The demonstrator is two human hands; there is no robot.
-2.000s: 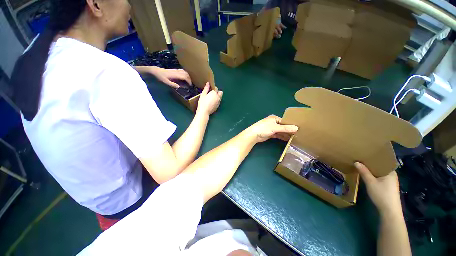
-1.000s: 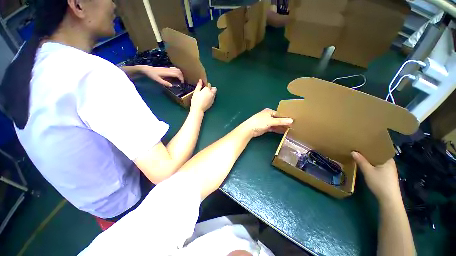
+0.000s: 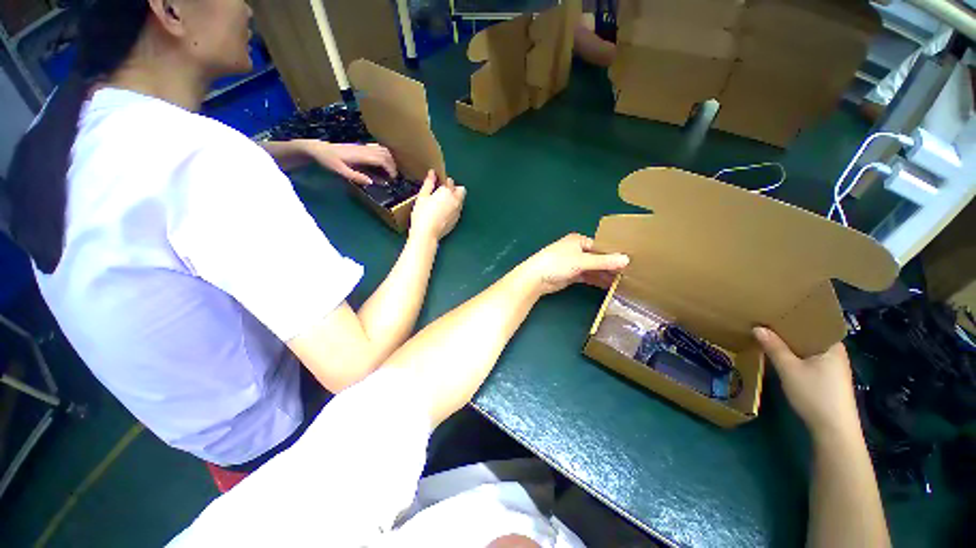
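Observation:
A small brown mailer box (image 3: 666, 390) stands on the green bench in front of me, its lid (image 3: 728, 252) upright behind the tray. A black power adapter with a bundled cable (image 3: 690, 364) lies in the middle and right of the tray. A clear shiny plastic bag (image 3: 625, 330) lies in the left part. My left hand (image 3: 573, 264) pinches the left edge of the lid near the tray's back left corner. My right hand (image 3: 805, 380) grips the lid's lower right side, thumb on its inner face. The fingers behind the cardboard are hidden.
A co-worker (image 3: 203, 246) sits at left, both hands at a similar open box (image 3: 398, 128). More open boxes (image 3: 503, 75) and a large brown carton (image 3: 738, 64) stand at the back. A heap of black adapters (image 3: 910, 375) lies at right, below a white power strip (image 3: 926, 203).
The whole view has shifted slightly since two seconds ago. Both my hands keep the same hold on the box, and its contents look unchanged. The co-worker's hands remain at their box.

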